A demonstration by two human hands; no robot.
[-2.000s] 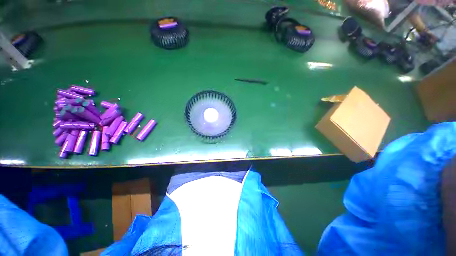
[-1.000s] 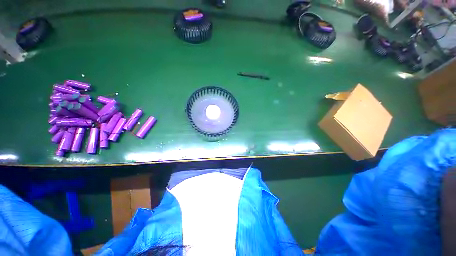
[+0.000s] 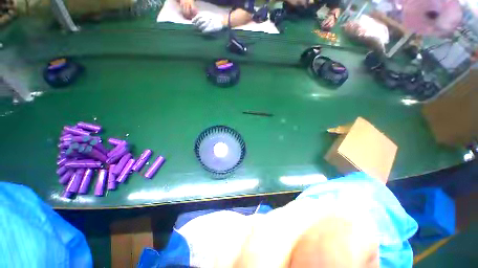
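Note:
A black fan grille with a pale centre lies on the green bench in front of me. A loose pile of purple battery cells lies to its left. A thin black stick, maybe tweezers, lies beyond the grille. My right hand or forearm is a large, overexposed, blurred shape at the bottom, close to the camera and cut off by the edge; its fingers cannot be made out. My left hand is not in view; only the blue left sleeve shows at bottom left.
Black fan housings with purple cells stand along the far belt. A small open carton is at right, a larger carton beyond. Opposite, a person's gloved hand and other hands show. A pink fan is top right.
My view has tilted up, showing people's hands opposite. The far housings have moved right. My right arm has swung inward over my lap, near the camera. Grille, cells and stick stay put.

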